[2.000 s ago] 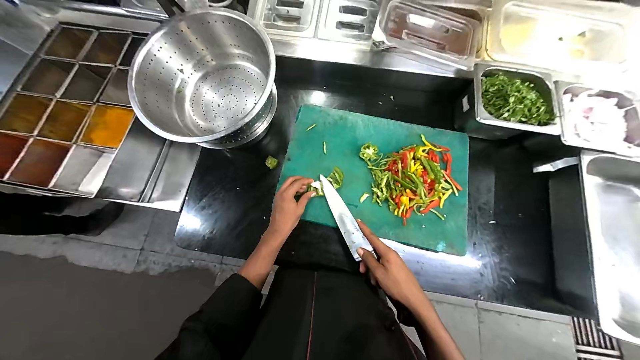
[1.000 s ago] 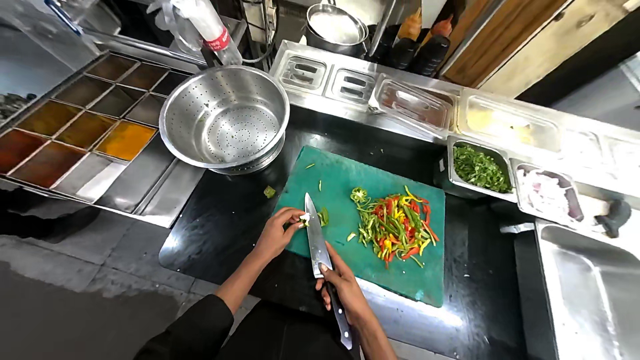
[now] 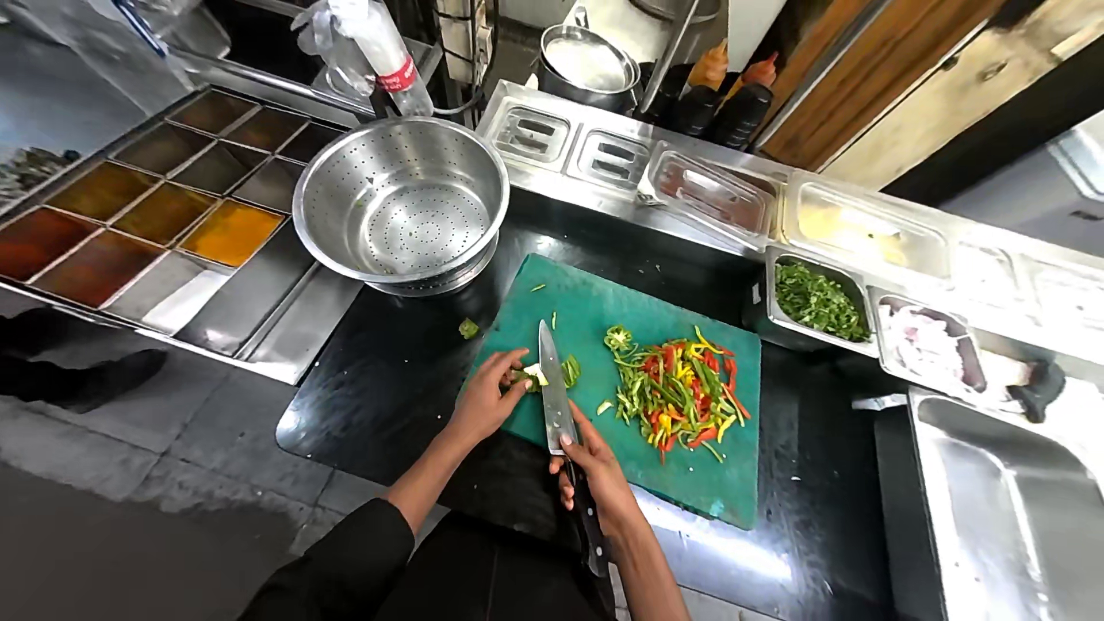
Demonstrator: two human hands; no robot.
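My right hand (image 3: 595, 479) grips a chef's knife (image 3: 555, 397) by its dark handle, its blade pointing away from me over a green cutting board (image 3: 733, 483). At the board's left edge, my left hand (image 3: 492, 392) holds a small piece of green pepper (image 3: 528, 378) against the left side of the blade. Another green pepper piece (image 3: 570, 371) lies just right of the blade. A heap of sliced red, yellow and green peppers (image 3: 681, 392) covers the board's right part, with a green pepper end (image 3: 617, 338) at its upper left.
A steel colander (image 3: 401, 203) stands beyond the board at the left, beside a tray of ground spices (image 3: 233, 233). Pans of chopped green herbs (image 3: 819, 300) and sliced onion (image 3: 923, 345) stand at the right, above a steel basin (image 3: 1009, 509). A green scrap (image 3: 468, 329) lies on the black counter (image 3: 379, 379).
The view has shifted since two seconds ago. The knife has turned from a slant to nearly straight ahead, its handle now toward me. My left hand stays by the pepper pieces at the board's left.
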